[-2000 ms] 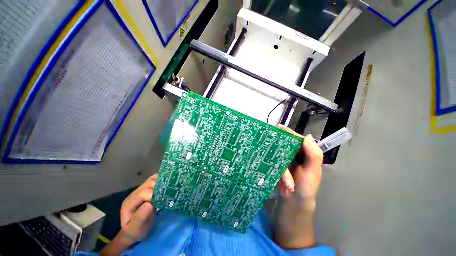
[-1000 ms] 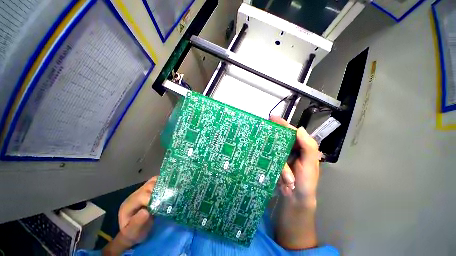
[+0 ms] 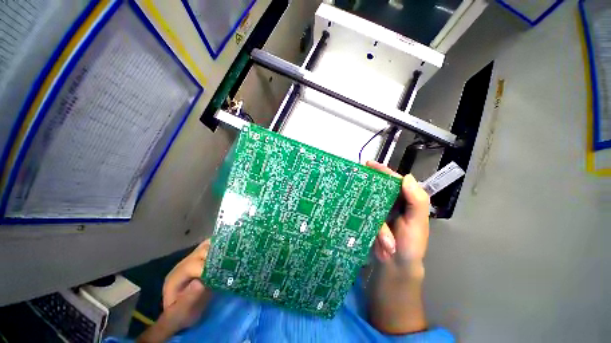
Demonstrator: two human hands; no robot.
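Observation:
A green PCB panel [image 3: 295,221] with a grid of repeated circuits is held tilted above the near side of the conveyor. My left hand [image 3: 185,278] grips its lower left edge. My right hand [image 3: 406,224] grips its right edge near the upper right corner, thumb at the corner. A slim pale stick with a label-like patch [image 3: 443,179] juts out beyond my right hand; its lower end is hidden. Another green edge shows behind the panel's left side; I cannot tell what it is. A glare spot lies on the panel's left part.
Conveyor rails [image 3: 355,100] cross above a white plate [image 3: 358,63] between two pale machines. Posted record sheets [image 3: 100,120] in blue frames are on the left machine. A keyboard [image 3: 72,315] is at lower left. A dark slot [image 3: 472,114] opens in the right machine.
The panel has tilted slightly in my hands and its glare spot has moved up from the lower left corner. Both hands keep their grip.

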